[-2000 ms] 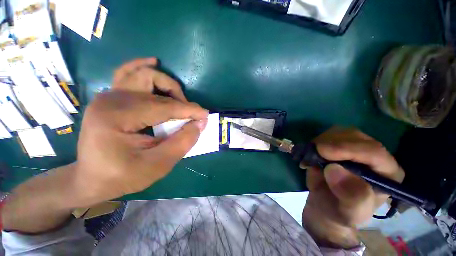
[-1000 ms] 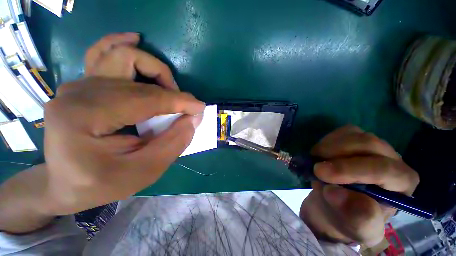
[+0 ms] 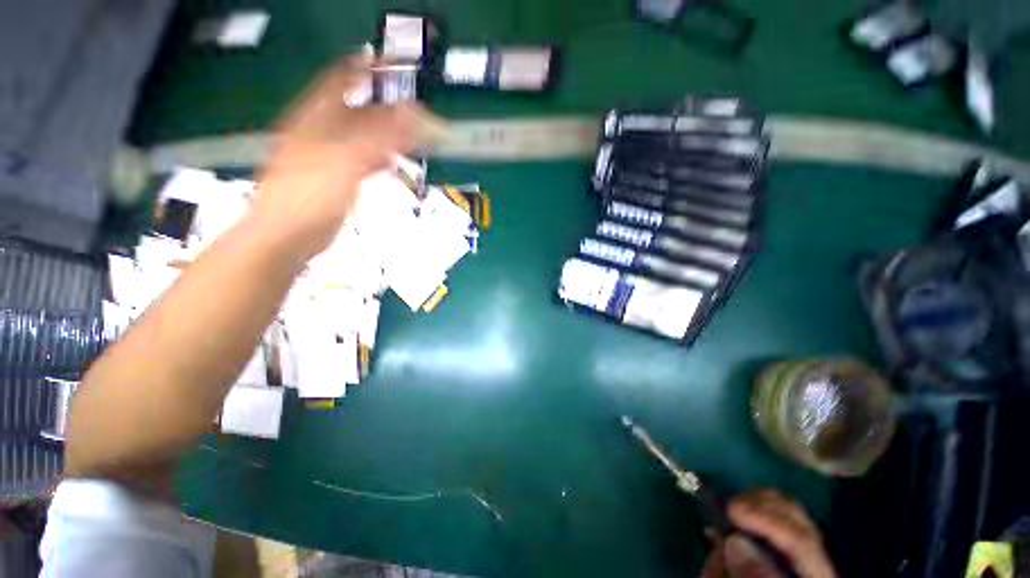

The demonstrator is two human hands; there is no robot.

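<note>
My left hand is stretched out to the far left and blurred by motion. Its fingers are at a small black-and-white phone unit; whether they grip it cannot be told. My right hand, cut off by the bottom edge, holds the soldering iron, its tip pointing up and left above the green mat. A phone unit lies just right of the left fingers. The spread LCD pile lies partly under my left forearm. A fanned stack of phone housings lies right of centre.
A round jar stands near my right hand. Dark equipment is at the right edge, with a yellow pad low down. Ribbed trays stand at left. Loose solder wire lies in front. More phone pieces lie far right.
The view has shifted to show more of the bench. My left hand has left the work spot and reached far forward. The iron has moved off the board, and the phone is gone from that spot.
</note>
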